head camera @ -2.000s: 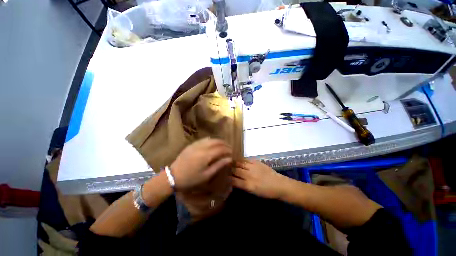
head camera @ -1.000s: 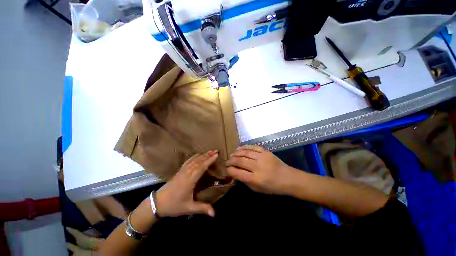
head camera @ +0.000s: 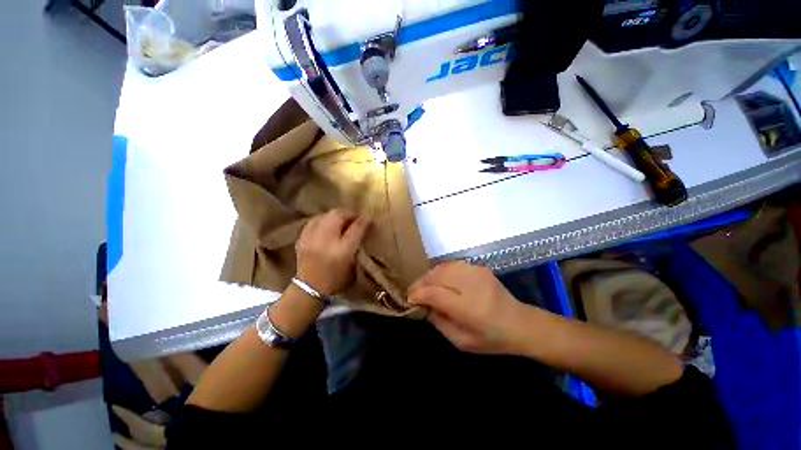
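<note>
A tan-brown cut fabric piece [head camera: 299, 198] lies bunched on the white table, its upper end under the sewing machine's needle area [head camera: 384, 145], lit yellow. A seam line runs down its right part. My left hand [head camera: 329, 250] grips a fold of the cloth near its middle, fingers curled. My right hand [head camera: 465, 303] pinches the cloth's lower right edge at the table's front edge. The cloth between my hands is lifted and folded. The needle tip is hidden behind the machine head.
Right of the needle lie pink and blue thread snips [head camera: 524, 163], a white-handled tool [head camera: 606, 151] and an amber-handled screwdriver [head camera: 645, 163]. The white machine head [head camera: 457, 53] stands behind. Plastic bags [head camera: 158, 39] are at back left. Cloth lies in a blue-edged container [head camera: 632, 303] below right.
My left hand has moved up and inward from the cloth's lower edge and now grips a fold. The cloth is more bunched, and my right hand has shifted slightly right with its edge.
</note>
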